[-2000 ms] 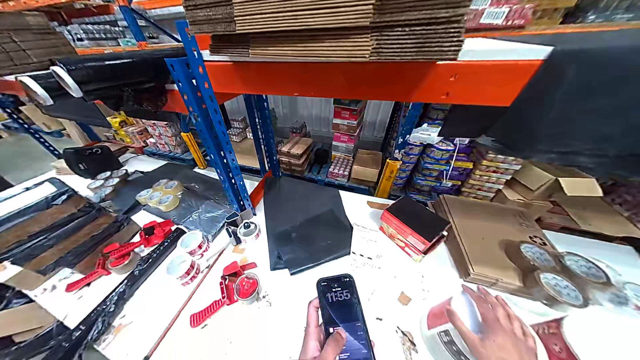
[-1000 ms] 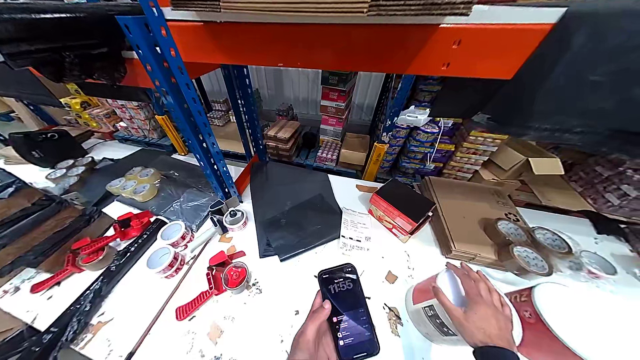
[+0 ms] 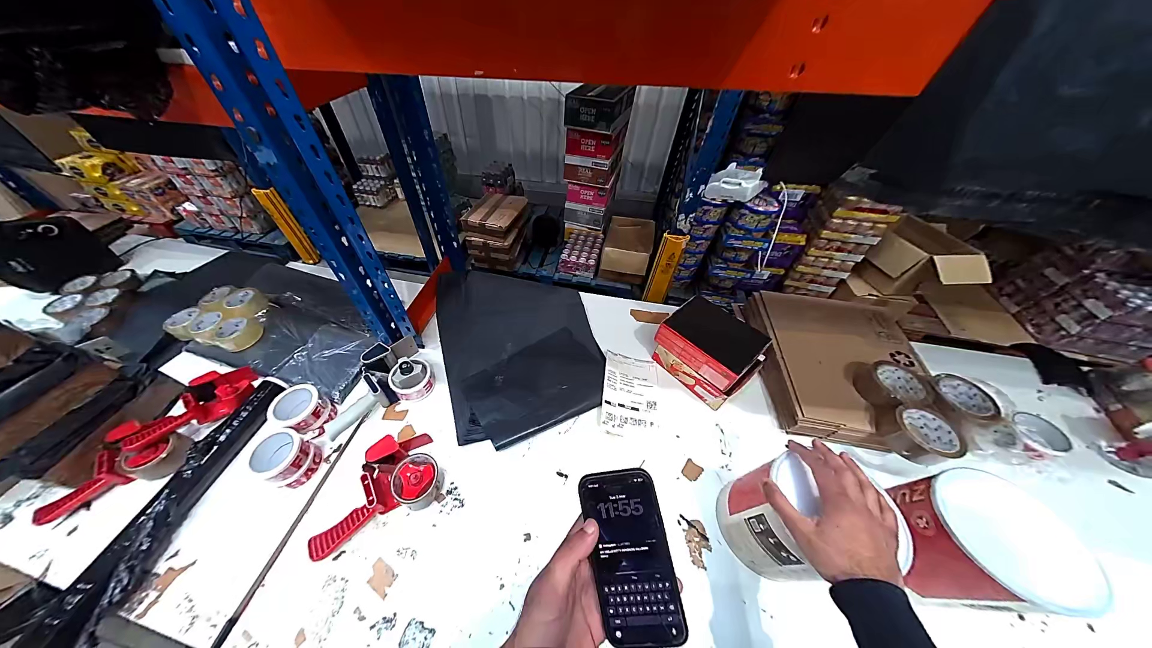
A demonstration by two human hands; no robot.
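A lit smartphone (image 3: 634, 558) with an on-screen keyboard is held upright in my left hand (image 3: 565, 589), thumb along its left edge. My right hand (image 3: 841, 517) lies over a white, rounded object (image 3: 796, 484) on top of a red and white tub (image 3: 756, 531); whether the fingers grip it is unclear. Touching or close beside that tub is a second red tub with a white lid (image 3: 1017, 540). A red tape dispenser (image 3: 387, 490) lies left of the phone. Beyond the phone are a printed paper slip (image 3: 629, 391) and a red box with a black top (image 3: 711, 346).
Flat cardboard (image 3: 828, 360) is stacked at the right, with clear tape rolls (image 3: 931, 430) beside it. Black plastic bags (image 3: 522, 355) lie mid-table. More red dispensers (image 3: 189, 414) and tape rolls (image 3: 286, 454) are at the left. A blue rack upright (image 3: 310, 180) and orange beam (image 3: 594, 40) stand ahead.
The phone's screen now shows a keyboard, absent a second ago. My right hand remains over the tub, and my left still holds the phone. The view has shifted.
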